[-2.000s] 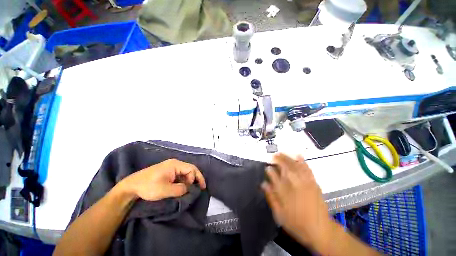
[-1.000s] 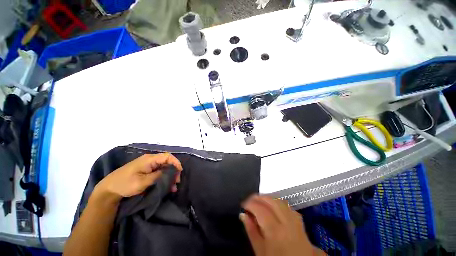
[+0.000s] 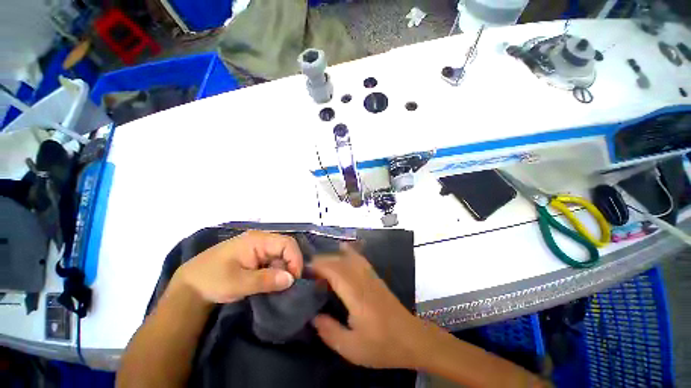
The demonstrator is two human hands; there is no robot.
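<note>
A dark grey garment (image 3: 390,265) lies over the front edge of the table, with a pale line along its upper edge. My left hand (image 3: 246,269) pinches a bunched fold of dark grey cloth (image 3: 286,312) between thumb and fingers, above the garment. My right hand (image 3: 364,311) is blurred and at the right side of this fold, fingers spread around it; whether it grips the cloth is unclear. The presser foot area (image 3: 386,208) of the white sewing machine (image 3: 485,114) is just behind the garment, with no cloth seen under it.
A black phone (image 3: 483,193) and scissors with green and yellow handles (image 3: 570,227) lie right of the needle area. A blue perforated crate (image 3: 625,330) stands below at right. Another blue crate (image 3: 155,79) holds dark cloth behind the table at left.
My right hand has moved from the garment's right side inward and up to the bunched fold near my left hand. My left hand still holds cloth. The machine sits further left than two seconds ago.
</note>
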